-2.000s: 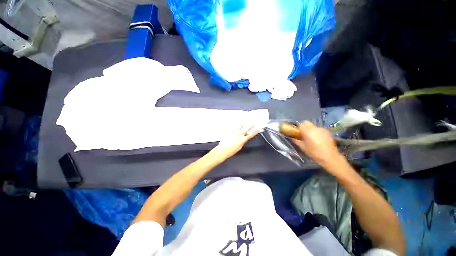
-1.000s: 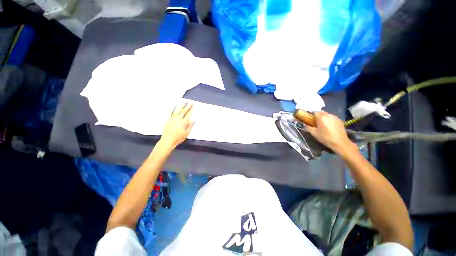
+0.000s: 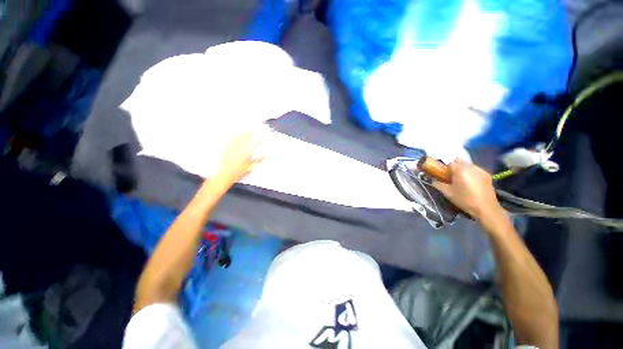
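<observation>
A bright white garment [image 3: 218, 95] lies flat on the grey padded ironing table [image 3: 307, 221], with a long narrow part reaching right to the steam iron. My left hand [image 3: 239, 158] rests on the garment where the narrow part begins; its fingers are blurred and overexposed and hold nothing that I can see. My right hand [image 3: 470, 187] grips the brown wooden handle of the steam iron [image 3: 418, 191]. The silver iron is at the right end of the narrow part; whether its sole touches the cloth is hidden.
A blue plastic bag [image 3: 533, 61] with a white garment pile [image 3: 437, 82] is at the far right edge. A black phone [image 3: 123, 168] lies at the left corner. A blue box [image 3: 270, 20] is at the far edge. A yellow hose [image 3: 565, 112] and greyish steam hose [image 3: 546, 207] run right.
Since two seconds ago, my left hand has moved left along the garment, away from the iron. The camera view has turned and shifted. My right hand still holds the iron at the narrow end.
</observation>
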